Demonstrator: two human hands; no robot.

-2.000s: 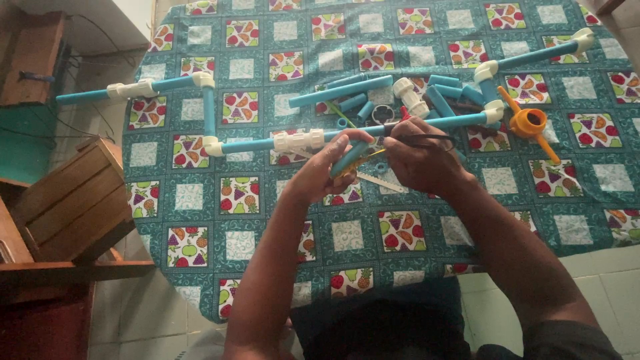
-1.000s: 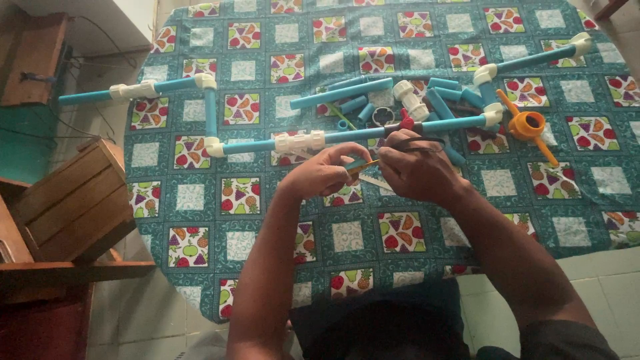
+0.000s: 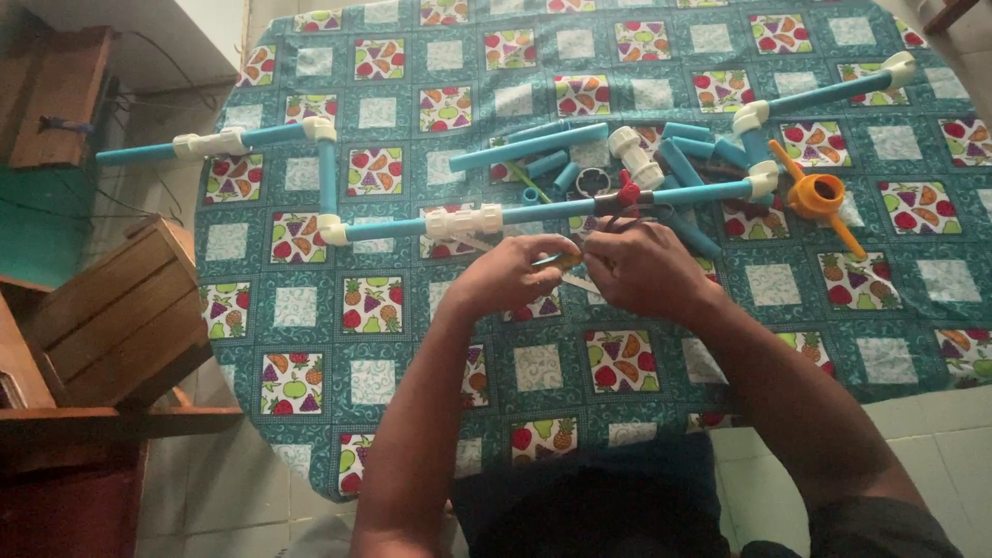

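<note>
My left hand [image 3: 511, 271] is closed around a small piece with blue and yellow-brown parts [image 3: 564, 260], mostly hidden by the fingers. My right hand [image 3: 651, 267] meets it from the right, with its fingertips at the piece; what they pinch is hidden. Just beyond the hands lies a joined run of blue plastic pipe [image 3: 550, 211] with cream elbows, a cream union coupling [image 3: 465, 221] and a valve with a red handle [image 3: 628, 188]. Under the hands a pale flat strip, perhaps a ruler [image 3: 581, 284], partly shows.
Loose blue pipe pieces [image 3: 535, 146], a white union fitting [image 3: 637, 157] and a black-and-white ring [image 3: 593, 181] lie behind the run. An orange tool with two handles [image 3: 816, 195] is at the right. The patterned tablecloth [image 3: 539, 367] covers the table; wooden furniture [image 3: 116, 310] stands left.
Two seconds ago a blue pipe piece showed plainly between my hands; now mostly a small yellow-brown part shows there. My left hand has turned over it, and my right hand has shifted slightly.
</note>
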